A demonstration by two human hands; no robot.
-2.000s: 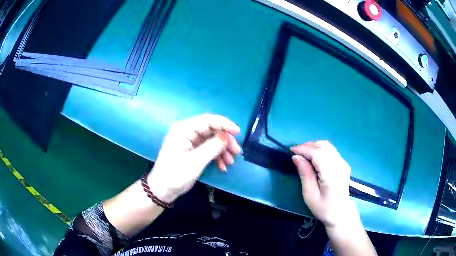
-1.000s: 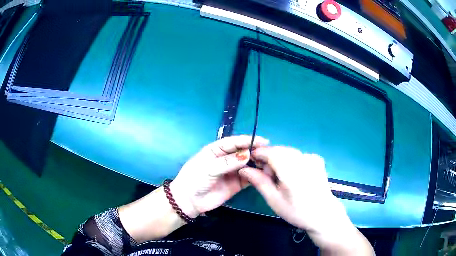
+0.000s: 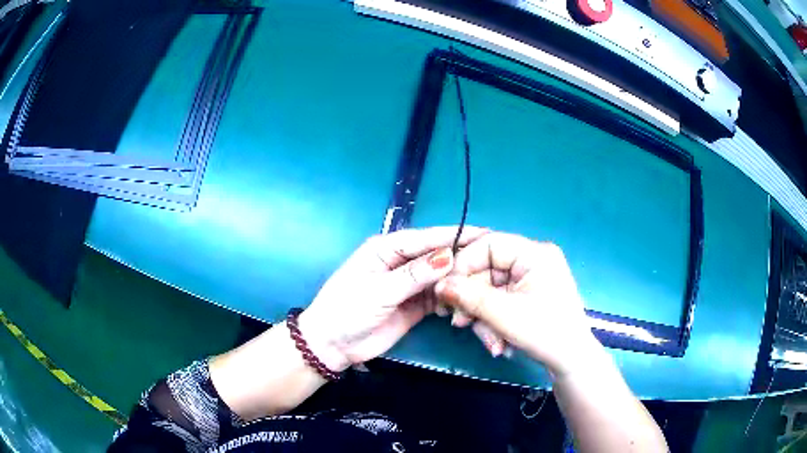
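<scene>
A black rectangular bezel frame [image 3: 566, 99] lies flat on the green bench. A thin black strip [image 3: 466, 159] rises in a slight curve from my fingers toward the frame's upper left corner. My left hand [image 3: 385, 292], with a dark red bracelet, pinches the strip's near end between thumb and finger. My right hand [image 3: 522, 296] is bare and touches the left fingertips, its thumb and fingers closed together. Whether it also grips the strip's end is hidden. Both hands cover the frame's lower left corner.
Several nested thin frames [image 3: 106, 175] lie at the left over a black sheet [image 3: 53, 239]. A white bar [image 3: 531, 66] and a machine with a red button [image 3: 593, 9] stand behind the bezel. A dark glossy panel [image 3: 792, 301] is at the right edge.
Since two seconds ago, my hands have come together and the strip is lifted upright between them. Over the last second, the strip bows more to the right and my right fingers have shifted.
</scene>
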